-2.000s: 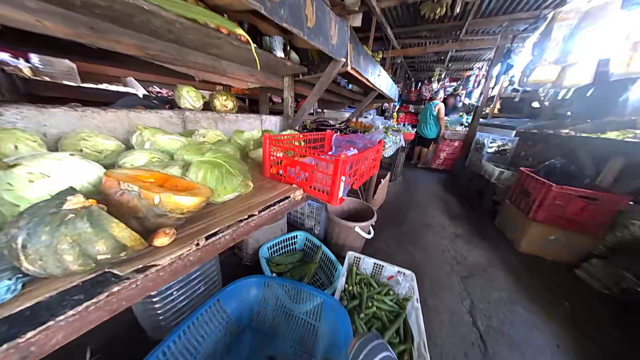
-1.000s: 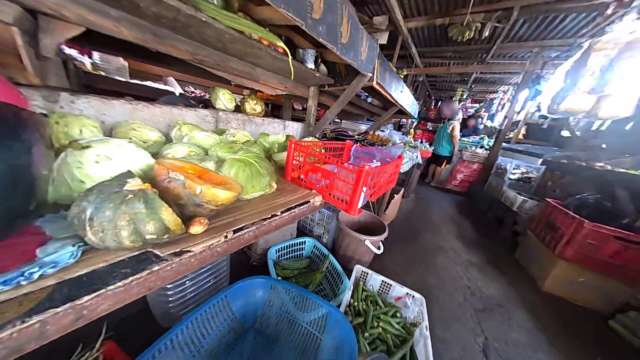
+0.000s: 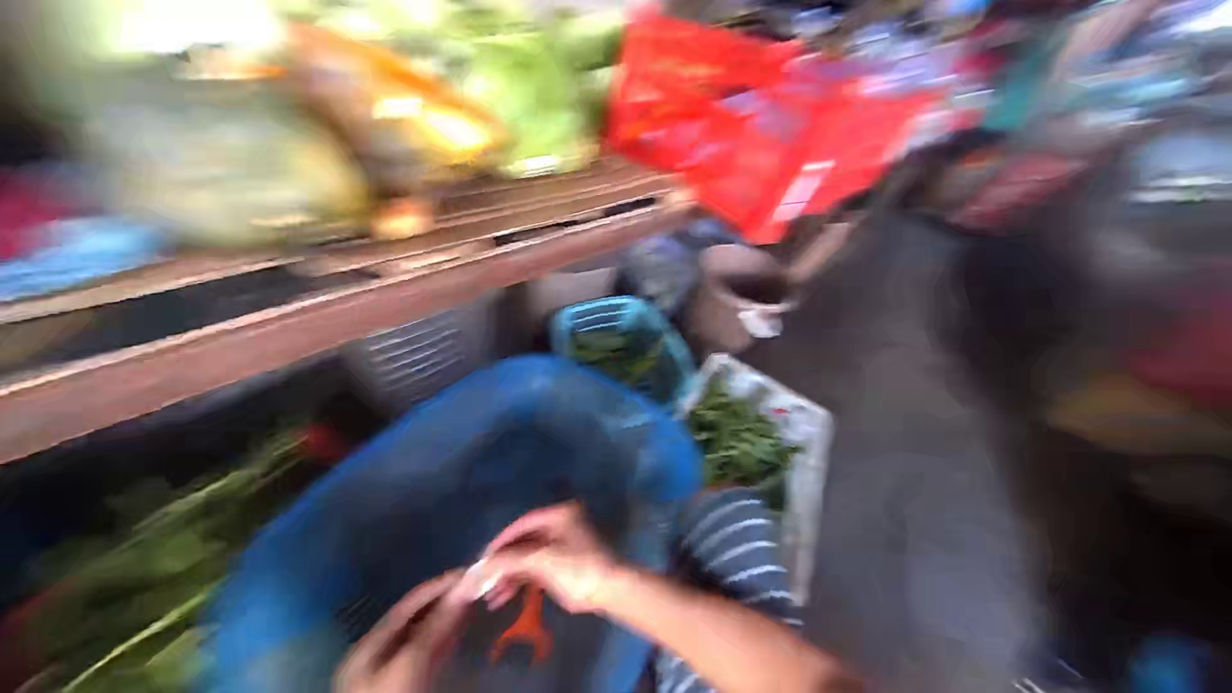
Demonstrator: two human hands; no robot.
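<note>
Both hands meet over the large blue plastic basket [image 3: 539, 385] at the bottom centre. My left hand [image 3: 409, 626] is blurred, its fingertips close to those of my right hand [image 3: 553, 558]. A small whitish thing [image 3: 484, 580] shows between the fingertips; blur hides what it is and which hand grips it. Just below my right hand is an orange-red forked object [image 3: 525, 630], too blurred to name.
A wooden stall table [image 3: 289, 337] with cabbages [image 3: 539, 87] and cut squash [image 3: 414, 96] runs along the left. Beyond stand a red crate [image 3: 731, 115], a pail [image 3: 727, 298], a light-blue basket [image 3: 616, 313] and a white crate [image 3: 813, 462] of green vegetables. Leafy greens [image 3: 164, 568] lie lower left.
Both hands have come into view over the blue basket, along with the orange-red object and the striped cloth below right. The view has tilted down and blurred.
</note>
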